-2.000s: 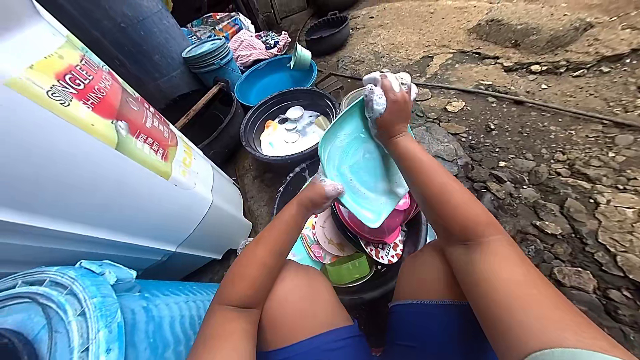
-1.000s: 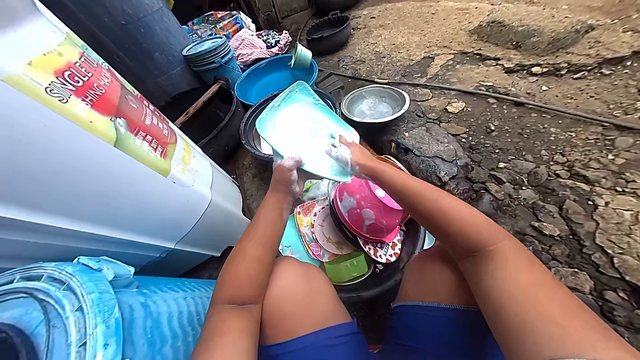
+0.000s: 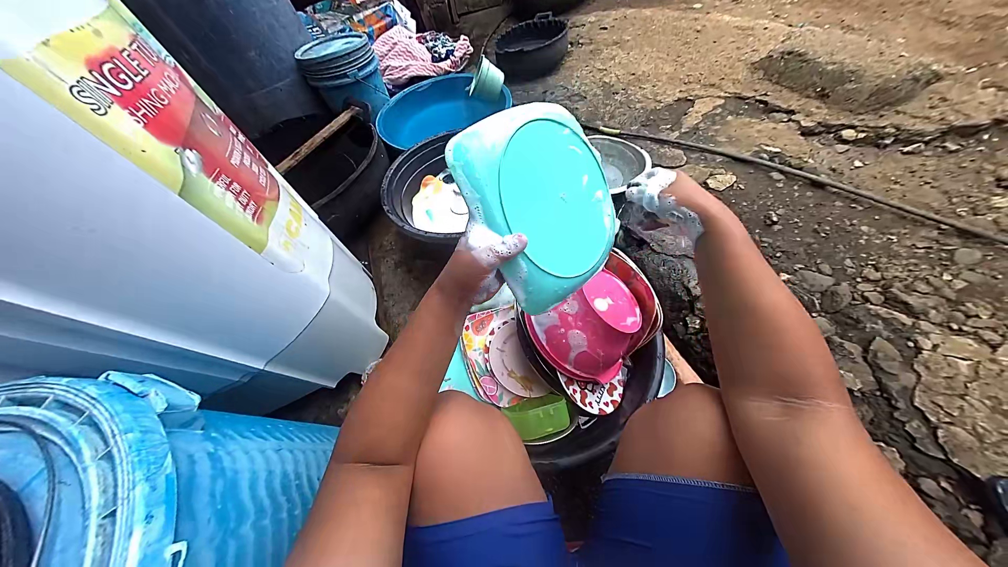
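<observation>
My left hand (image 3: 490,256), covered in suds, grips the lower left edge of a turquoise plastic container (image 3: 555,201), whose oval underside faces me. Off the container's right side is my right hand (image 3: 665,203), thick with foam; whether something is held in its fingers cannot be told. Beneath the container a soapy pink plastic bowl (image 3: 587,327) rests on stacked dishes in a black basin (image 3: 650,378), with a patterned plate (image 3: 516,358) and a light green container (image 3: 539,417) beside it. Farther off, another black basin (image 3: 394,201) holds white sudsy dishes.
A metal bowl (image 3: 622,161) stands behind my right hand. Beyond are a blue basin (image 3: 425,114), stacked blue buckets (image 3: 342,71) and a black tub (image 3: 531,47). A white washing machine (image 3: 236,315) and a blue drum (image 3: 236,472) flank my left. A hose (image 3: 787,169) crosses the rocky ground.
The turquoise container, inside facing up a second ago, has been turned so its underside shows. My right hand has come off it and moved to the right.
</observation>
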